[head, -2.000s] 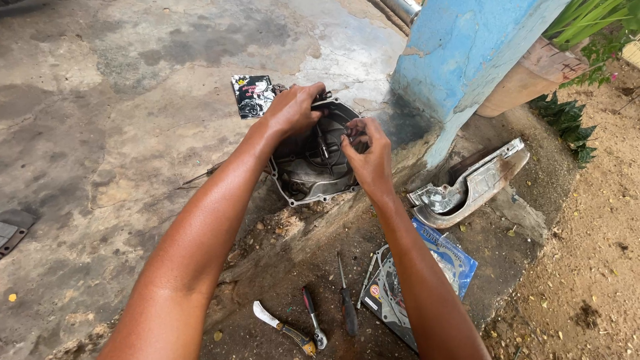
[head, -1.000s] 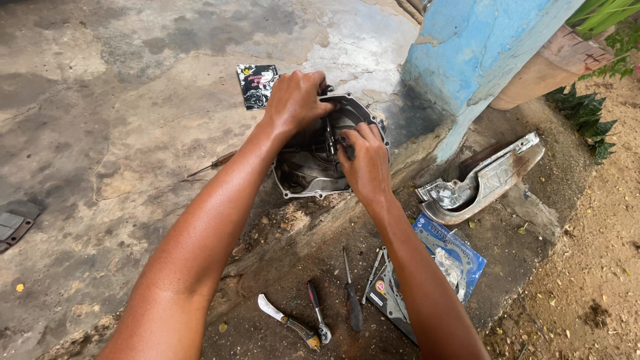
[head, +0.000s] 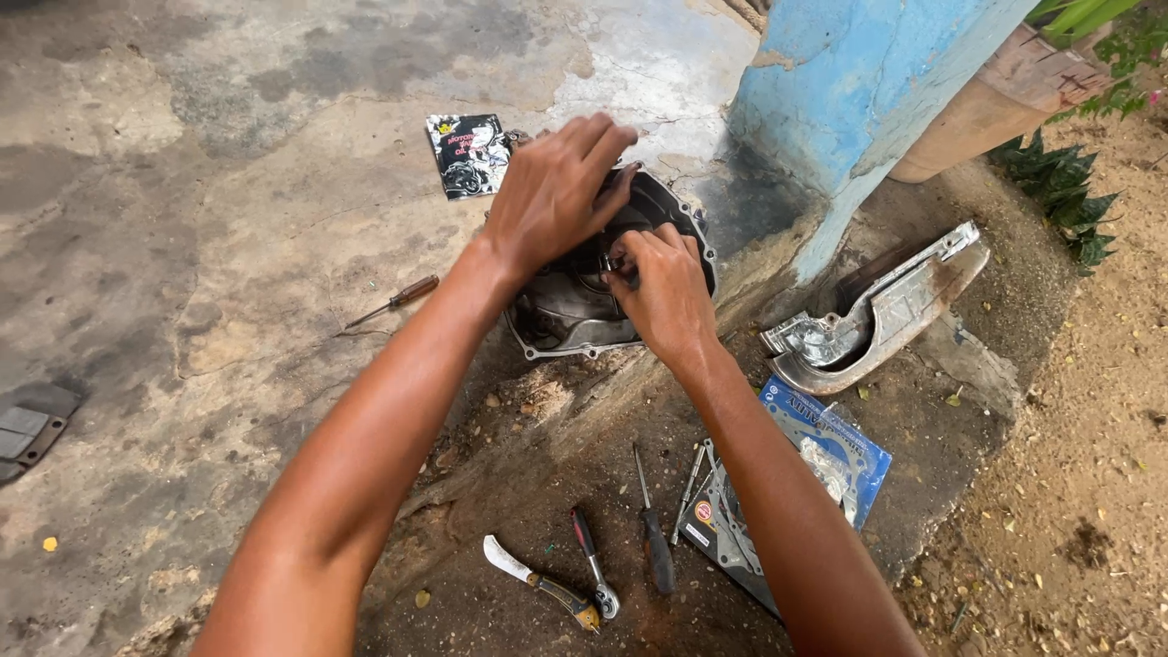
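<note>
A metal engine side cover (head: 593, 328), its hollow inner side up, lies on the concrete step. Over its upper left part is my left hand (head: 570, 187), its fingers apart and slightly blurred, with nothing visible in them. Inside the cover's rim, my right hand (head: 662, 283) pinches a small dark metal part (head: 610, 263) between thumb and fingers; whether that part is joined to the cover is hidden. A printed packet (head: 467, 155) lies just beyond my left wrist.
Left lies a screwdriver (head: 401, 299). Nearer me are a curved knife (head: 538, 584), a ratchet (head: 595, 566), another screwdriver (head: 652, 538) and packaged gaskets (head: 821, 447). Right are a metal cover (head: 885, 315) and a blue pillar (head: 821, 109). A dark metal piece (head: 32, 431) is far left.
My left hand has lifted from the cover's upper rim, and its fingers have spread. My right hand stays at the inside of the cover.
</note>
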